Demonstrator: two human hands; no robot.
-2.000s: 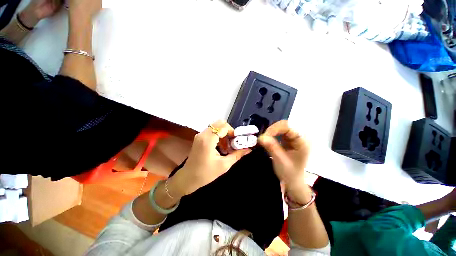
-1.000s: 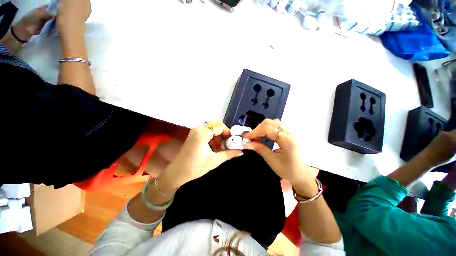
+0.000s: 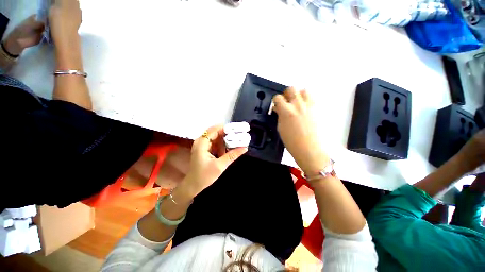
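Observation:
My left hand (image 3: 208, 159) holds the white charging case (image 3: 237, 135), its lid open in two lobes, over the near left edge of the black foam insert box (image 3: 247, 106). My right hand (image 3: 297, 125) is over the right side of that box and pinches a small white earbud (image 3: 272, 108) by the right slot, which the hand hides. The left slot is dark and empty. The lobed larger hole shows dark beside the case.
Two more black boxes stand to the right, a nearer one (image 3: 378, 119) and a farther one (image 3: 451, 133) by a person in green (image 3: 425, 228). A phone (image 3: 453, 79) and blue bag (image 3: 444, 32) lie far right. Another person's arm (image 3: 69, 58) is at left.
My right hand has left the charging case and moved up and right over the box with an earbud. My left hand has shifted slightly left with the case.

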